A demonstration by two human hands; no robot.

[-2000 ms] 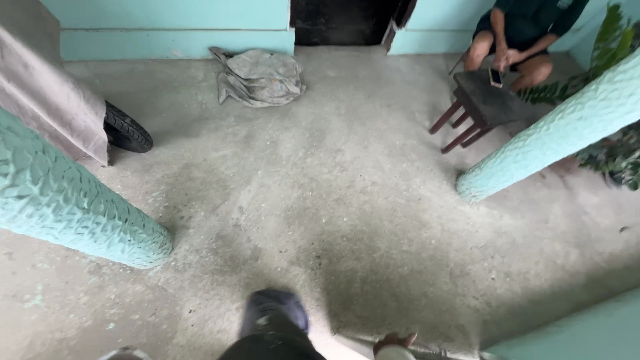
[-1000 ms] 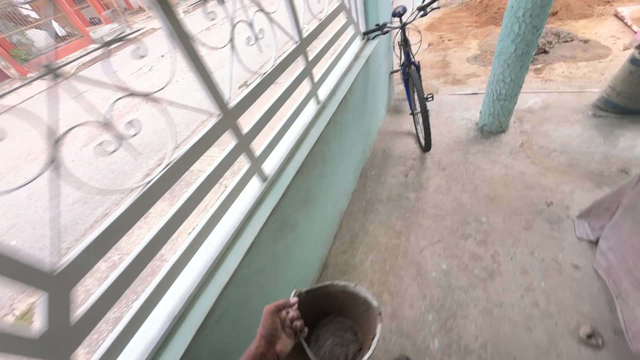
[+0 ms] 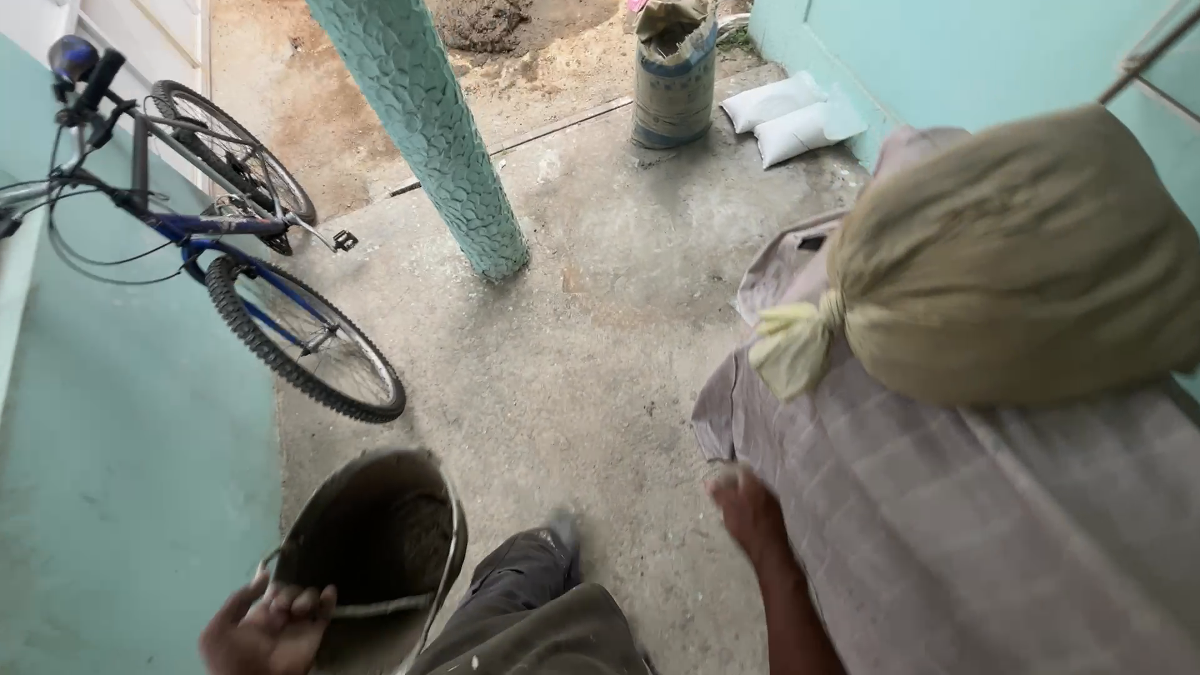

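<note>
A bucket (image 3: 370, 534) with a dull, dirty wall hangs at the lower left, tilted, with dark material low inside. My left hand (image 3: 272, 623) is closed around its handle at the near side of the rim. On the right, my right hand (image 3: 741, 502) hangs beside the edge of a greyish-pink cloth cover (image 3: 900, 525), blurred, with nothing visible in it; its fingers are hard to make out. A tied tan cloth bundle (image 3: 1022, 262) rests on top of the cover. My leg shows between the hands.
A blue bicycle (image 3: 225, 225) leans by the left wall. Ahead stands a textured turquoise column (image 3: 436, 141). Beyond it are an open woven sack (image 3: 673, 89), white bags (image 3: 797, 117) by the right wall and a dark heap (image 3: 483, 23) on sandy ground.
The view has swung far round from the doorway, past the railing, to the bicycle and column. The bucket, held by my left hand a second ago, is still in it. My right hand has come into view.
</note>
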